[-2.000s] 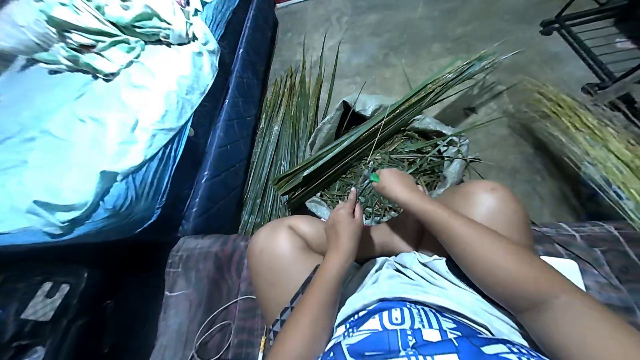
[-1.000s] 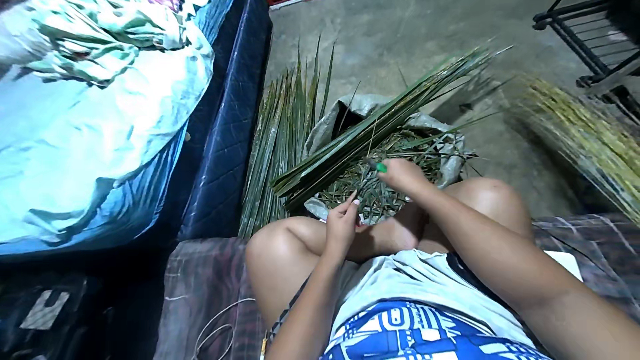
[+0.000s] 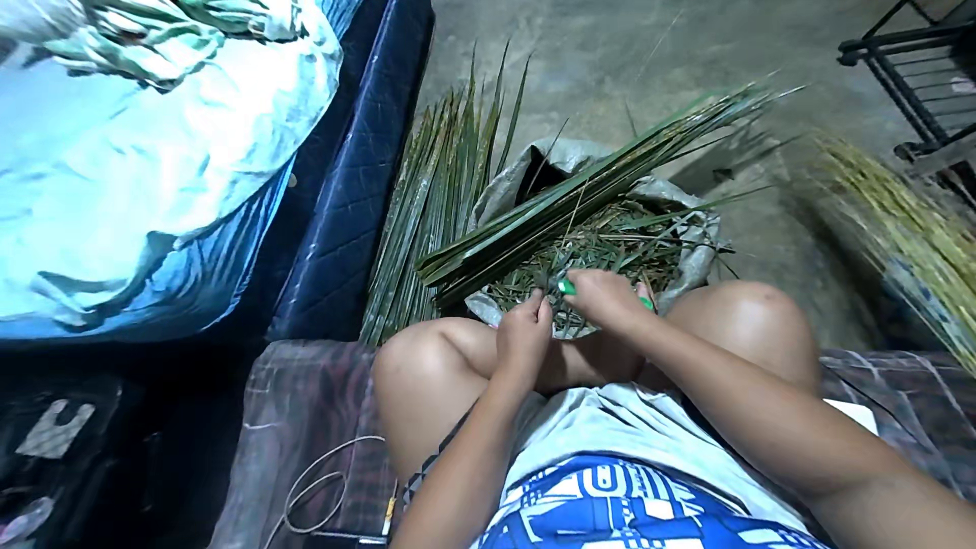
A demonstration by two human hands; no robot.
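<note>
My right hand (image 3: pixel 604 299) is closed around a green-handled tool (image 3: pixel 566 287); its dark working end is too blurred to name. Just left of it, my left hand (image 3: pixel 526 324) pinches the end of a thin leaf strip or midrib (image 3: pixel 577 210), which rises over the sack. Below and beyond both hands, an open woven sack (image 3: pixel 698 263) holds green and brown leaf scraps (image 3: pixel 610 248). A bundle of long green palm leaflets (image 3: pixel 602 187) lies slantwise across the sack's mouth.
More palm leaflets (image 3: pixel 427 206) lie left of the sack, beside a dark blue mattress (image 3: pixel 343 183). A yellowish bundle of thin sticks (image 3: pixel 907 236) stands at right, below a black metal rack (image 3: pixel 907 84). A white cable (image 3: pixel 316 476) coils on the cloth-covered seat (image 3: pixel 282 396).
My two hands have come closer together over the sack than they were one second ago. The leaflet bundle stays across the sack.
</note>
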